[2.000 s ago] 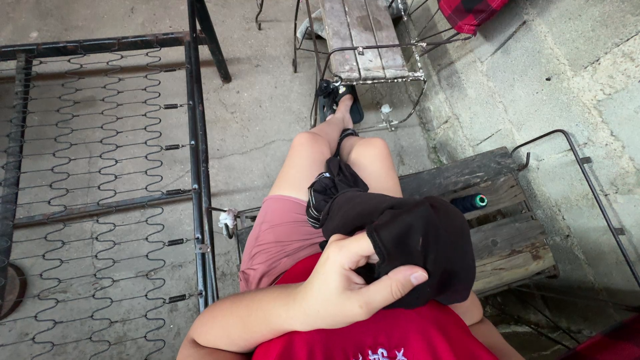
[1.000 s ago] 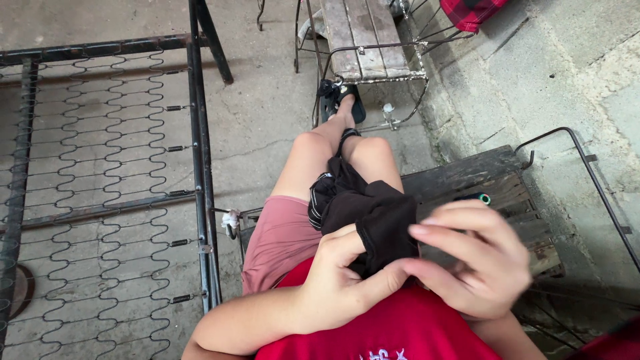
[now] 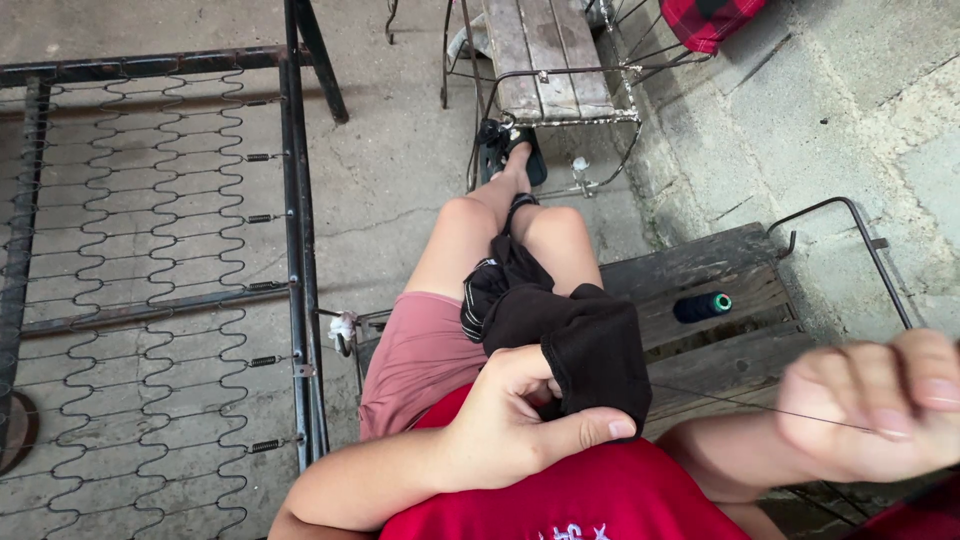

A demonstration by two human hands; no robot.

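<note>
A black cloth garment (image 3: 600,345) lies over my lap, its near end bunched up. My left hand (image 3: 525,420) grips that end, thumb on top and fingers tucked inside the fabric edge. Off to the right, my right hand (image 3: 870,405) is raised and slightly blurred, its fingers curled on a dark thread (image 3: 757,406) that runs taut to the cloth. Whether a needle is in those fingers cannot be seen. A spool of dark thread (image 3: 697,307) with a green-rimmed end lies on the wooden bench (image 3: 697,262) beside my thigh.
To the left stands a black metal frame (image 3: 298,225) with wire springs. A slatted wooden chair (image 3: 551,60) with a rusty metal frame is beyond my feet. A concrete block wall (image 3: 810,135) runs along the right, with a bent metal armrest (image 3: 862,217) before it.
My right hand, not seen in the oldest frame, was at the cloth beside my left hand a second ago. It has moved away to the right, with the thread now stretched between.
</note>
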